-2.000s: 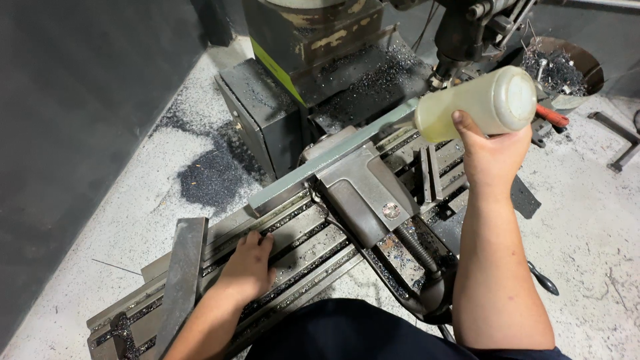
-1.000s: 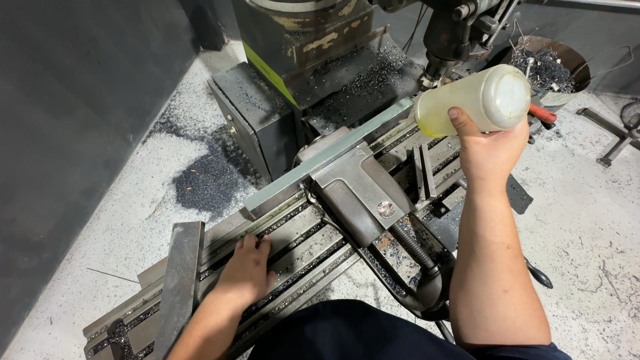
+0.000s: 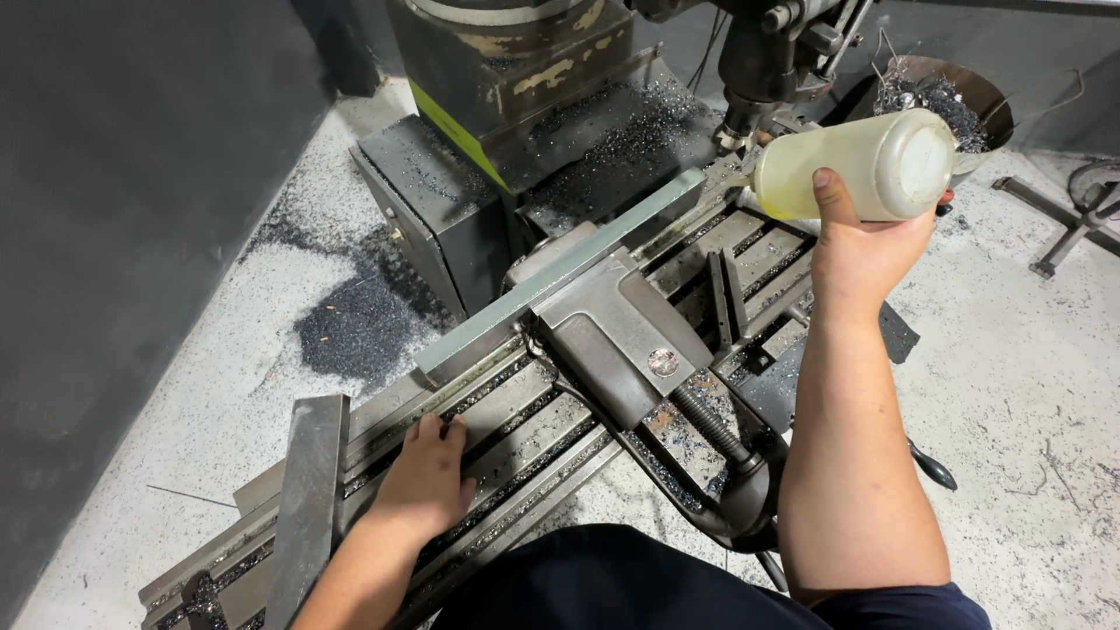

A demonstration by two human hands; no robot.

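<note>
My right hand (image 3: 866,236) grips a translucent plastic squeeze bottle (image 3: 853,166) holding yellowish liquid, tilted on its side with its spout toward the milling machine's spindle (image 3: 742,118). Below and left of the bottle, a long flat metal bar (image 3: 560,276) is clamped in a machine vise (image 3: 617,337), near whose far end the spout lies. My left hand (image 3: 430,477) rests on the slotted machine table (image 3: 534,437), left of the vise, its fingers apart and holding nothing visible. Its fingertips are near a chip-filled slot.
Another flat metal bar (image 3: 311,499) lies across the table's left end. Angled metal pieces (image 3: 726,297) lie right of the vise. A bin (image 3: 993,105) of metal shavings stands behind the bottle. Dark chips (image 3: 359,328) are heaped on the floor. A handle (image 3: 932,465) sticks out at right.
</note>
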